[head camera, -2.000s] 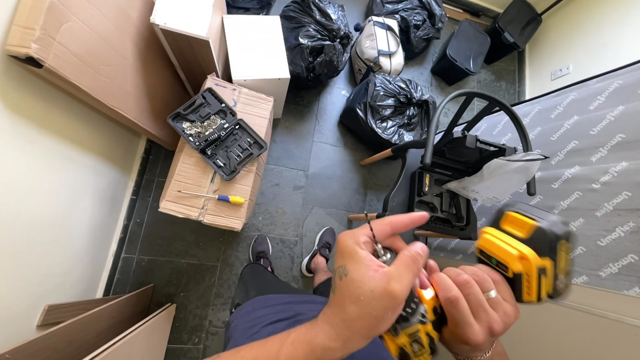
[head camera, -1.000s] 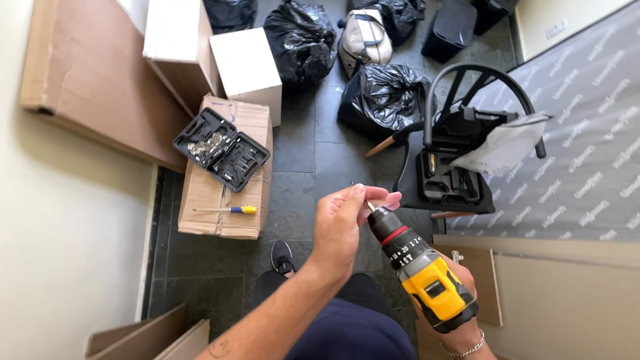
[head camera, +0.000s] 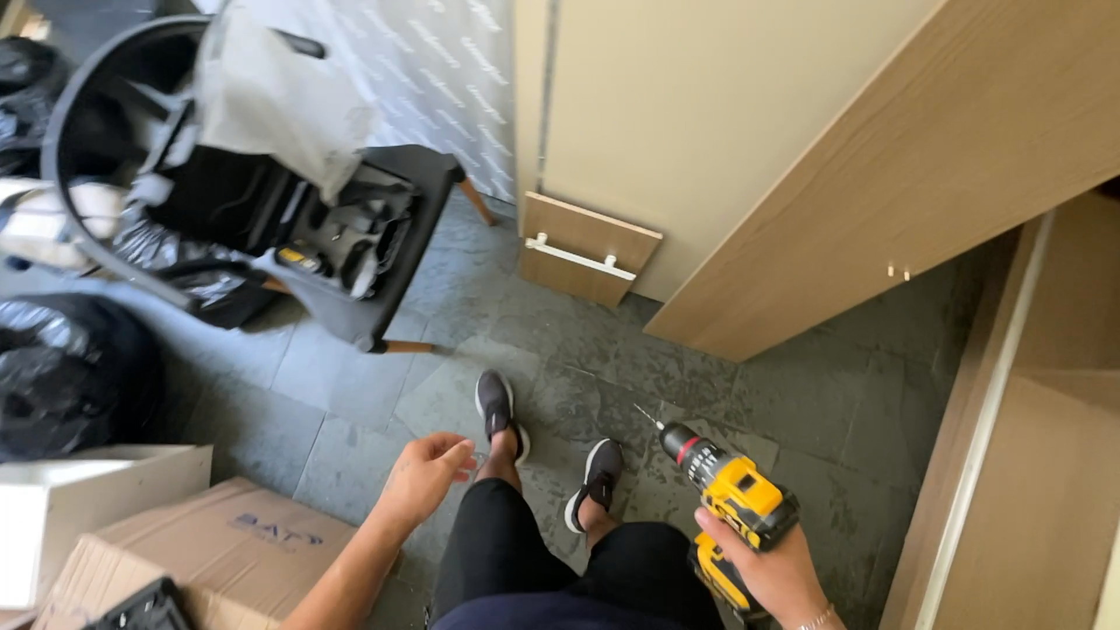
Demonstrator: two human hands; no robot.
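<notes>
My right hand (head camera: 774, 569) grips the handle of a yellow and black cordless drill (head camera: 735, 499), low right of centre. A thin drill bit (head camera: 647, 415) sits in its chuck and points up and left, away from me. My left hand (head camera: 429, 477) is off the drill, over the floor left of my legs, with its fingers loosely curled; nothing shows in it. At the bottom left, part of a black bit case (head camera: 144, 608) rests on a cardboard box (head camera: 219, 542).
A black chair (head camera: 411, 236) at upper left holds an opened tool case (head camera: 302, 258) and a white sheet. Black bags (head camera: 70, 376) lie at left. A wood drawer front (head camera: 582, 262) with a white handle leans on the wall. A tall wooden door panel (head camera: 814, 210) slants across the right, beside a cabinet (head camera: 1050, 437).
My left hand has come away from the drill bit and moved left. The drill stays in my right hand. The view has turned far to the right, towards the wooden door panel.
</notes>
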